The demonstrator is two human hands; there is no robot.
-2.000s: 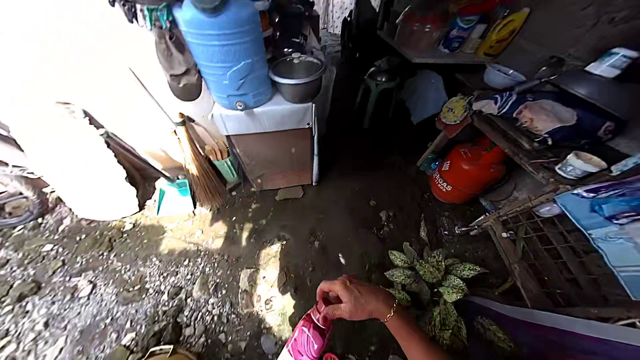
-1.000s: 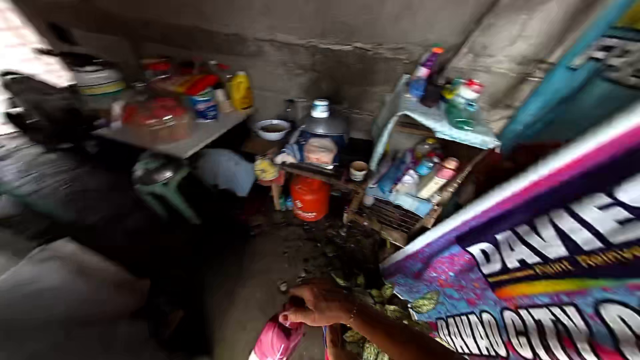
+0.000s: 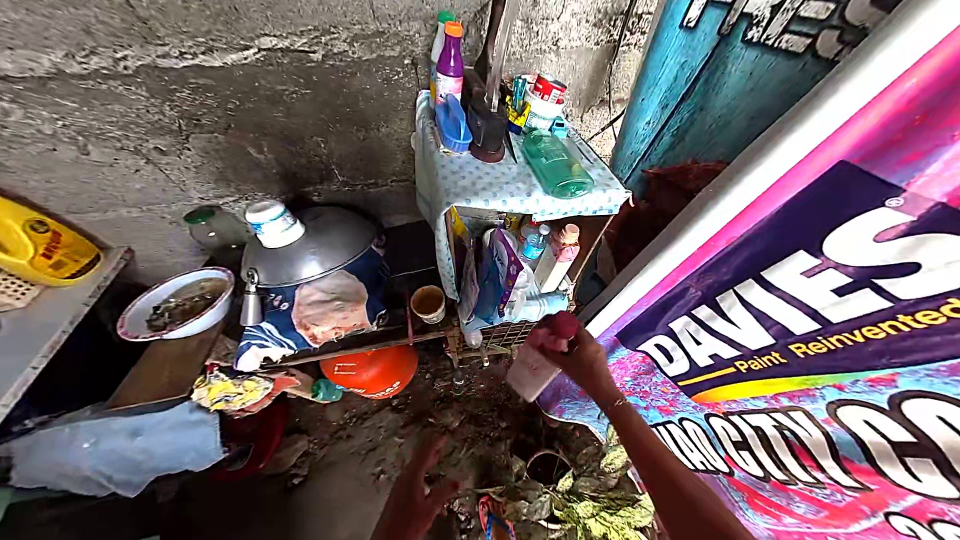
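Note:
My right hand (image 3: 589, 364) grips a whitish-pink bottle (image 3: 531, 371) by its dark pink top, in front of a small shelf with a dotted cloth cover (image 3: 517, 184). Low in the view, my left hand (image 3: 424, 480) is blurred, fingers apart and holding nothing. On the shelf's lower level, plastic bottles (image 3: 534, 241) and packs stand close together, one of them a white bottle with a pink cap (image 3: 564, 255). A green bottle (image 3: 559, 165) lies on the shelf's top, beside a blue brush (image 3: 453, 124) and a purple bottle with an orange cap (image 3: 450, 64).
A large printed tarpaulin (image 3: 787, 300) borders the right side. Left of the shelf are a metal lid (image 3: 319, 251), an enamel basin (image 3: 180, 304) and an orange tank (image 3: 375, 371). Potted plants (image 3: 600, 502) grow low down. A concrete wall (image 3: 262, 112) stands behind.
The view has swung right and come closer to the cloth-covered shelf. My right hand still holds the pink item, now raised in front of the shelf. My left hand has come into view.

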